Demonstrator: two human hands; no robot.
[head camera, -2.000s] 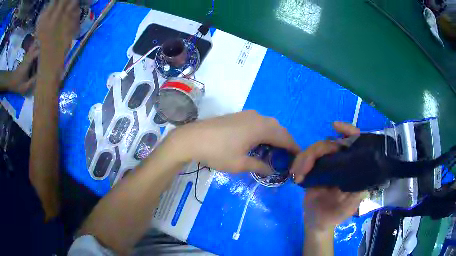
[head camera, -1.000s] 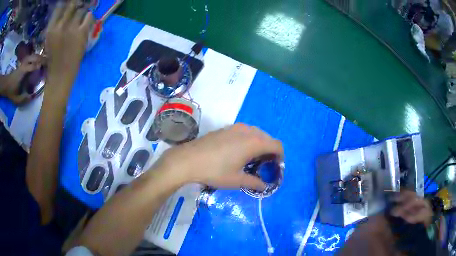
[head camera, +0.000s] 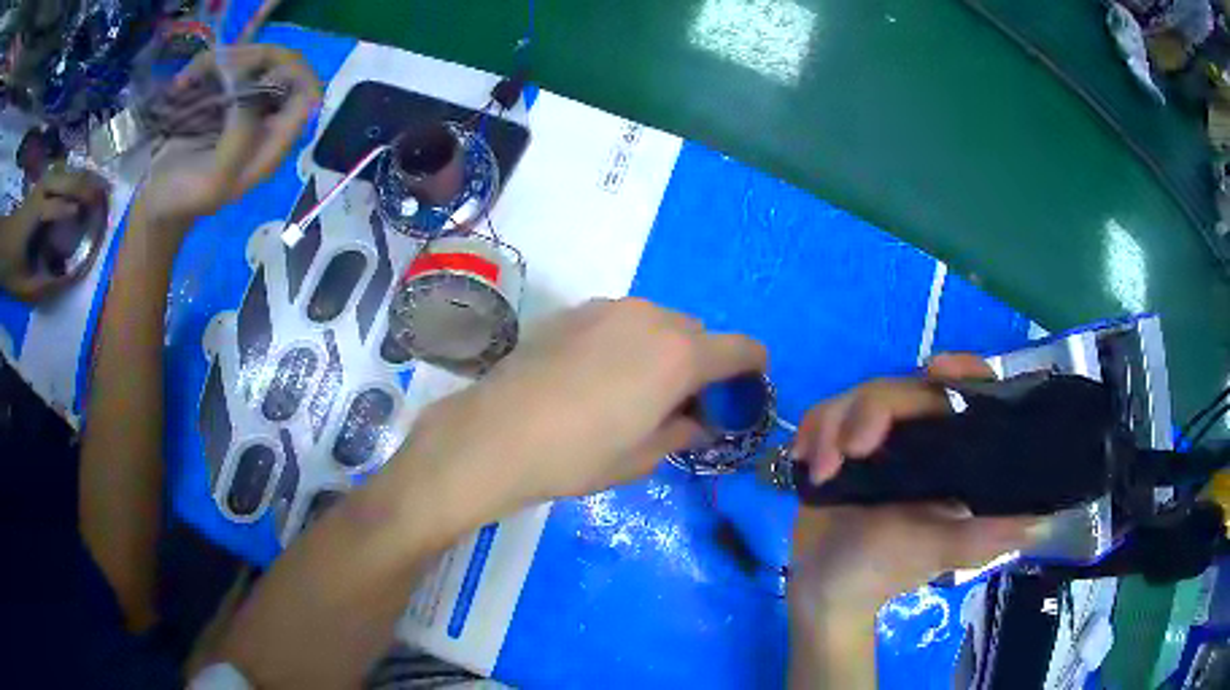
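My left hand (head camera: 594, 391) holds a round wired unit with a blue centre (head camera: 735, 415) on the blue sheet, fingers around its left side. My right hand (head camera: 877, 526) is closed around a thick black electric screwdriver (head camera: 958, 452), held level, its tip pointing left close to the unit. Whether the tip touches the unit cannot be told. To the left lie another round wired unit with a brown centre (head camera: 434, 169) and a silver banded cylinder with a red band (head camera: 456, 317), next to each other.
The grey-silver screw feeder (head camera: 1140, 391) is at the right, partly hidden behind the screwdriver. A second black tool (head camera: 1018, 627) lies below it. The green conveyor belt (head camera: 890, 115) runs behind. Another person's arms (head camera: 128, 404) handle wired parts at the left, near a pile.
My right hand has come back from the feeder at the right with the screwdriver, to beside the unit. My left hand still holds the unit. The other person's raised hand has opened around wires.
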